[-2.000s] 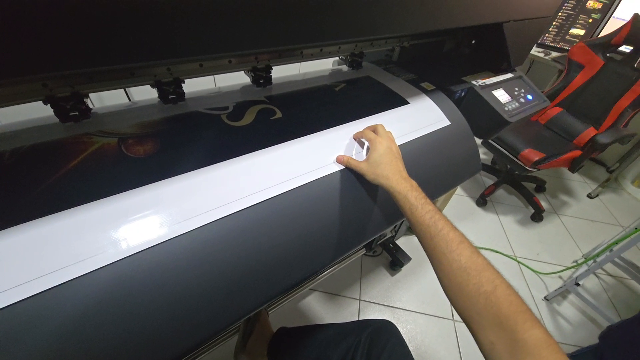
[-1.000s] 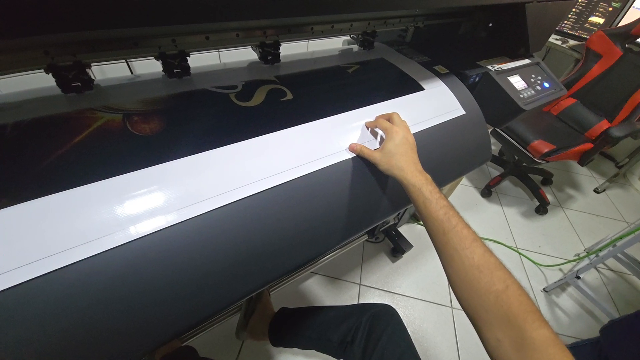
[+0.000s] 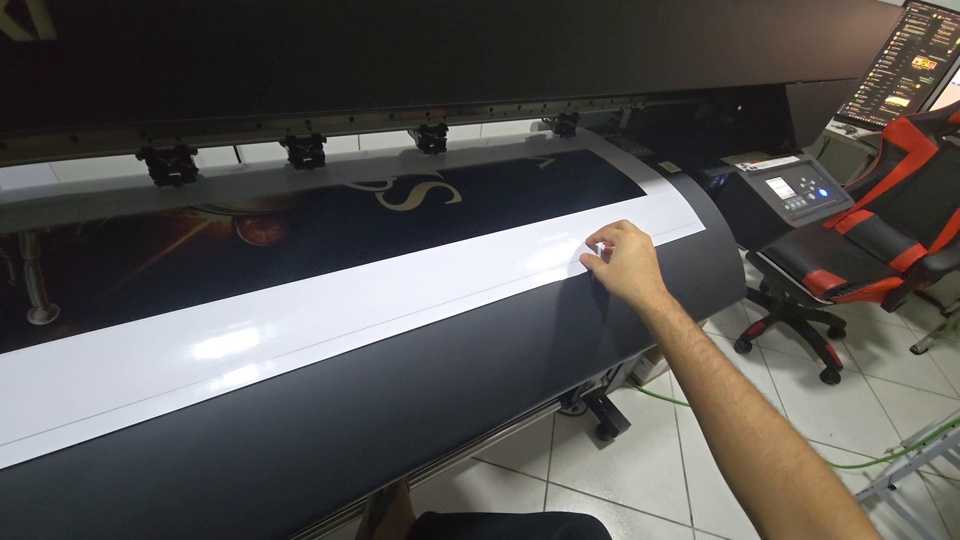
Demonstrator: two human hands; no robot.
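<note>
A glossy printed sheet [image 3: 360,291] lies over the dark curved front platen [image 3: 375,397] of a large-format printer, its lower part a wide white margin with a thin line along it. Above the margin, the print [image 3: 495,202] is dark with a pale gold letter and a reddish planet. My right hand [image 3: 628,262] comes in from the lower right. Its thumb and fingers pinch the sheet's lower white edge near the right end, and a bit of white shows between them. My left hand is out of view.
Small black pinch rollers [image 3: 306,152] line the printer's rail. At the right are the printer's control panel [image 3: 799,191], a black and red chair [image 3: 862,247] and a monitor [image 3: 900,64]. A green cable [image 3: 870,465] crosses the tiled floor near a metal frame [image 3: 911,469].
The white edge at my right hand stood up in a raised fold before; now it lies flatter against the platen. My right hand stays near the sheet's right end.
</note>
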